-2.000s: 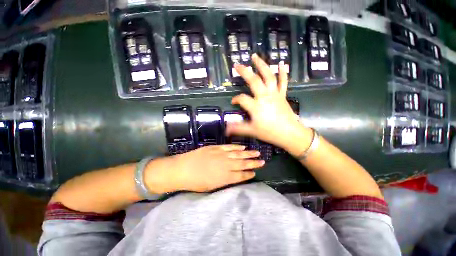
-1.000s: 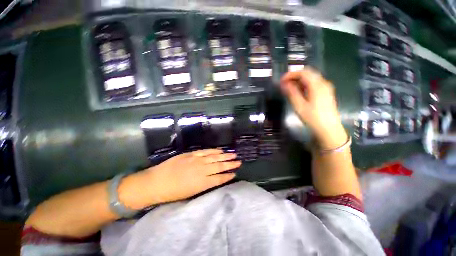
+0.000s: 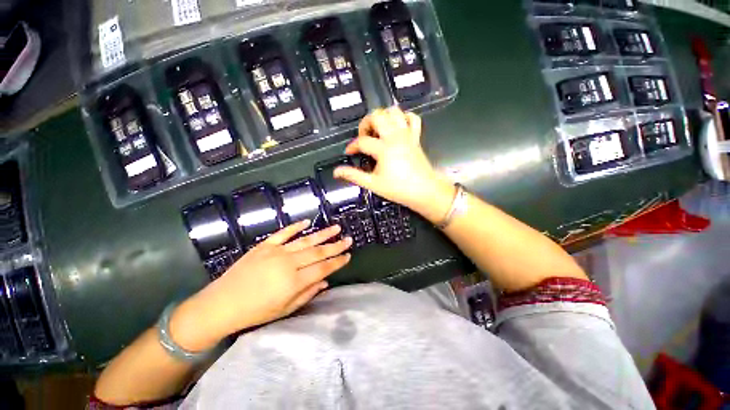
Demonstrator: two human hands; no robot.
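Several black keypad phones lie screen up in a row on the green surface, one of them a phone at the left end [image 3: 210, 228]. My left hand [image 3: 284, 276] rests flat, fingers spread, over the lower parts of the left and middle phones. My right hand [image 3: 388, 156] is over the top of the right-hand phones, thumb and fingers bent; whether it grips one is hidden. Just beyond, a clear blister tray [image 3: 120, 196] holds a row of phones with their label sides up, such as this phone back [image 3: 276, 88].
A tray of phones with backs up [image 3: 572, 172] is at the right. Another tray with dark phones [image 3: 64, 344] is cut off at the left edge. Barcode labels [image 3: 111, 42] show behind the near tray. A red thing [image 3: 668, 224] is beyond the bench edge at right.
The view has turned, so the tray and row now slant. My right hand has moved from the near tray's right end to the tops of the right-hand phones. My left hand still rests on the row.
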